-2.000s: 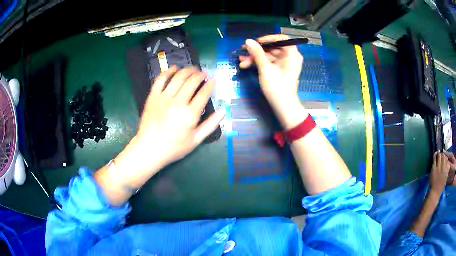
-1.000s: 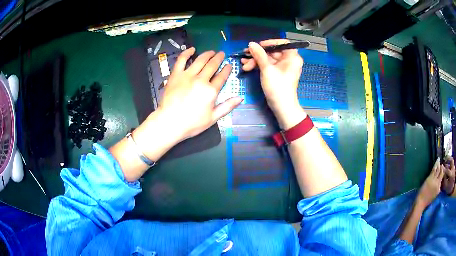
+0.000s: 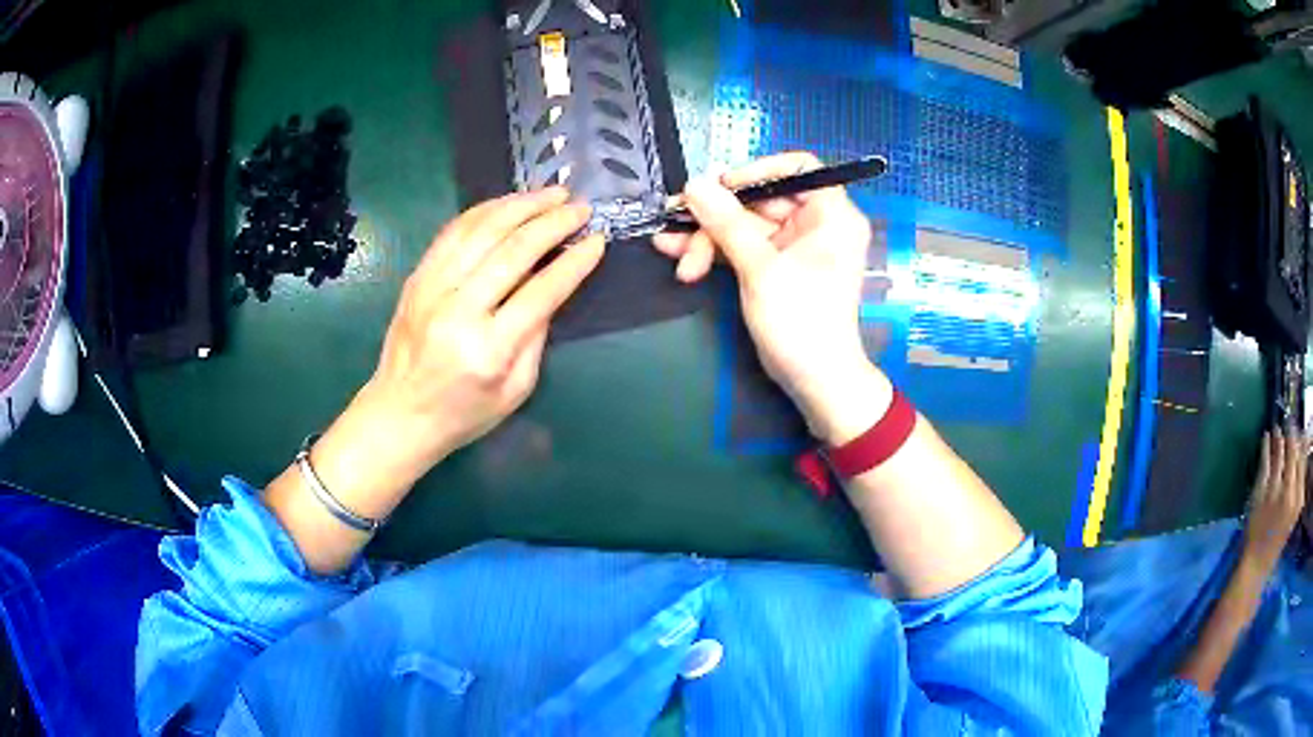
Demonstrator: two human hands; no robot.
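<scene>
The dark grey phone housing (image 3: 588, 115) lies on a black pad (image 3: 626, 295), with slanted oval marks and a small yellow and white strip inside. My left hand (image 3: 483, 303) rests with its fingertips on the housing's near left corner. My right hand (image 3: 785, 252) holds black tweezers (image 3: 799, 183) like a pen. Their tip is at the near end of the housing, beside my left fingertips. Whether a piece is in the tip is too small to tell.
Blue-edged adhesive sheets (image 3: 972, 281) lie right of the housing. A heap of small black parts (image 3: 295, 202) and a dark tray (image 3: 159, 202) lie left. A pink-and-white fan (image 3: 29, 245) is far left. Yellow tape (image 3: 1117, 331) and another person's hand (image 3: 1274, 497) are right.
The view has shifted. My left hand has moved from the top of the housing and sheet to the housing's near corner. The tweezers have gone from the adhesive sheet to the housing's near end.
</scene>
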